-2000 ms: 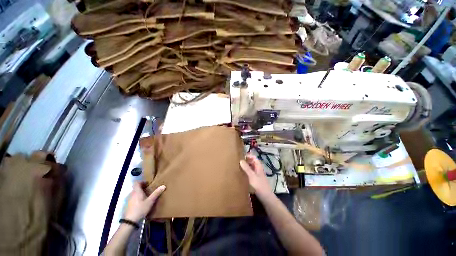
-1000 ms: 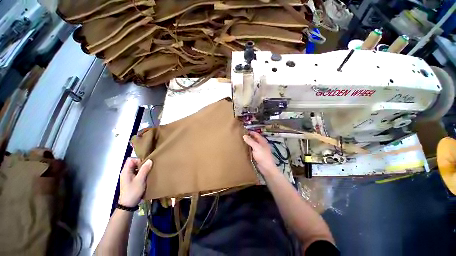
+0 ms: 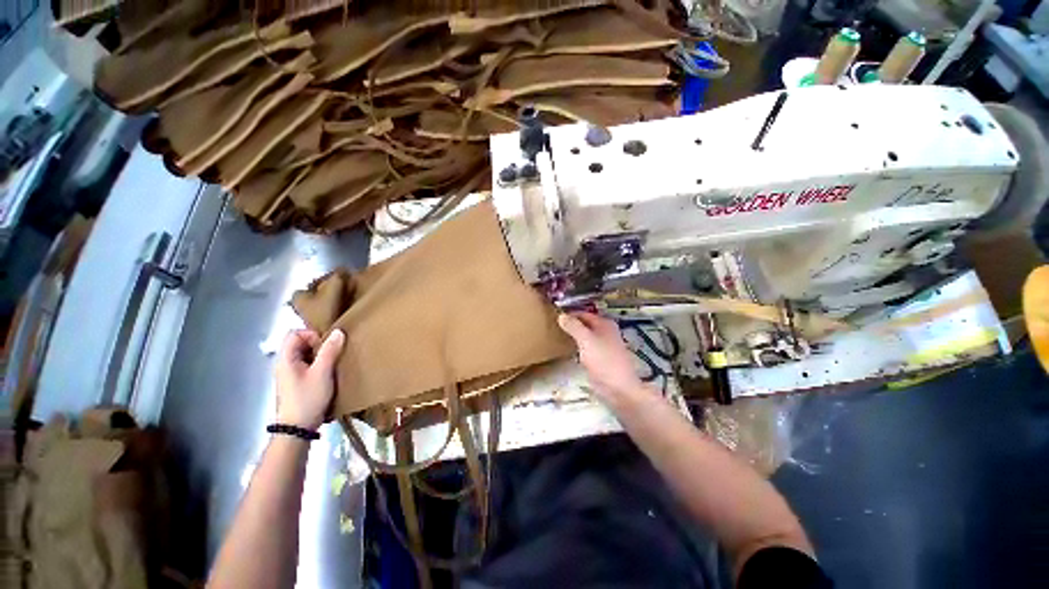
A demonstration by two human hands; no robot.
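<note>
A brown bag body (image 3: 443, 311) lies on the white machine bed, its right edge at the needle area (image 3: 558, 288) of the sewing machine (image 3: 736, 190). Brown straps (image 3: 454, 460) hang from its near edge. My left hand (image 3: 306, 374) grips the bag's left side, thumb on top. My right hand (image 3: 596, 345) holds the bag's right edge with the fingertips, just in front of the needle area. Tan binding tape (image 3: 713, 307) runs from the right to the needle. The presser foot is too small to make out clearly.
A tall pile of unfinished bags (image 3: 380, 92) stands behind the machine. Scissors (image 3: 653, 345) lie on the bed beside my right hand. Brown bags (image 3: 86, 495) lie at the left. Thread cones (image 3: 837, 55) stand behind the arm. A yellow disc (image 3: 1038, 311) is cut off at the right.
The bag has moved farther up past the needle and turned, so its near edge now slants up to the right. Both hands have moved up with it. More of the bed's front shows.
</note>
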